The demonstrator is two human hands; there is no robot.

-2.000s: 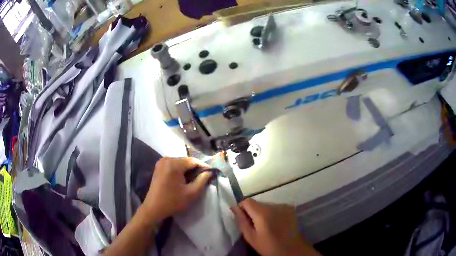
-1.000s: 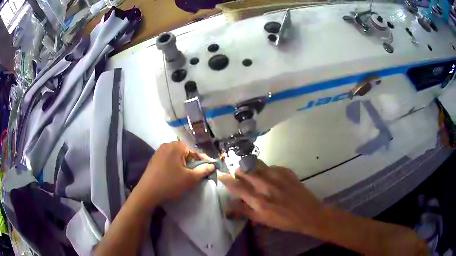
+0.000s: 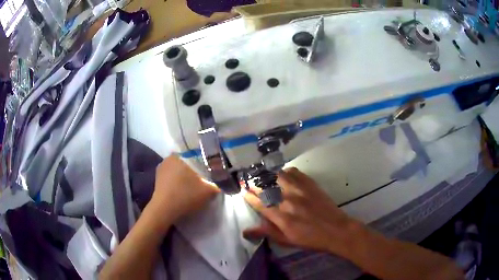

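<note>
A light grey and purple-grey garment [image 3: 210, 238] lies under both hands and spreads left of the white sewing machine head [image 3: 246, 109]. My left hand [image 3: 183, 188] rests on the cloth just left of the needle area, its fingertips hidden behind the machine's front end. My right hand [image 3: 298, 210] lies on the cloth just right of the needle, fingers spread and partly behind the tension assembly [image 3: 269, 178]. The presser foot and needle are mostly hidden in the lamp glare. I cannot tell whether the left fingers pinch the fabric.
Long grey and purple pieces [image 3: 71, 98] are heaped at the far left. Grey-lilac tape guides [image 3: 413, 158] stick to the machine bed at right. A ruler strip [image 3: 432, 202] runs along the table's front edge. A dark purple cloth [image 3: 219, 5] lies on brown wood behind the machine.
My right hand has moved from the dark strip up beside the needle and flattened on the cloth. My left hand has moved slightly closer behind the machine's front end. The view has shifted.
</note>
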